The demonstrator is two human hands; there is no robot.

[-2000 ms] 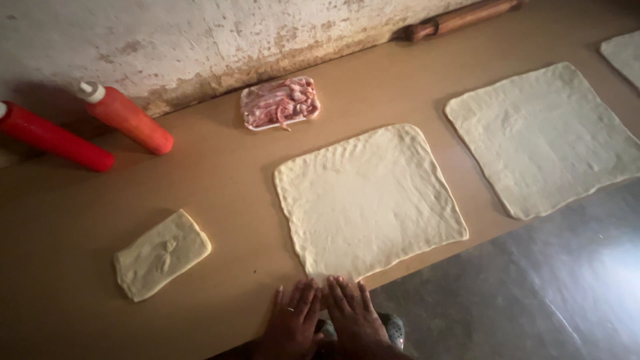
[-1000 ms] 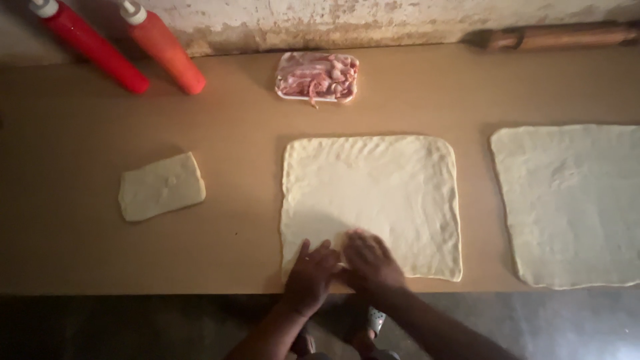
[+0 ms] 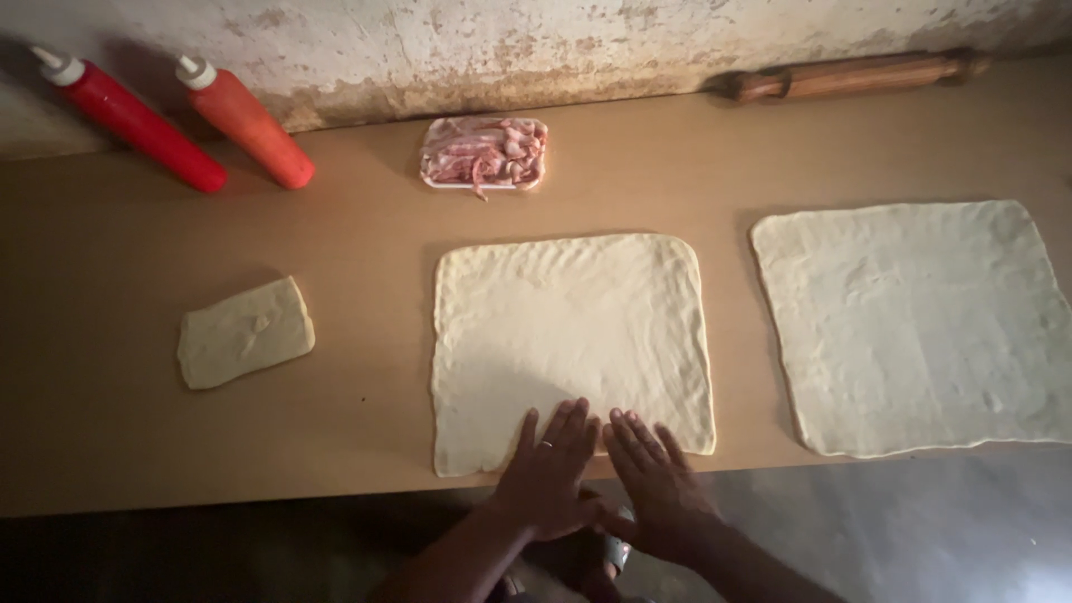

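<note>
A rectangular sheet of flattened dough lies at the middle of the tabletop, with ridged edges. My left hand, with a ring on one finger, rests palm down on its near edge, fingers spread a little. Beside it my right hand lies flat on the same edge, fingertips on the dough. Neither hand grips anything. To the right is a second large dough sheet. A small, thicker dough piece sits at the left.
Along the wall are a white tray of raw sliced meat, a red squeeze bottle, an orange-red squeeze bottle and a wooden rolling pin. The brown tabletop ends just in front of me, above a grey floor.
My hands, one ahead of the other on the dough a second ago, now lie side by side at its near edge. The view has shifted.
</note>
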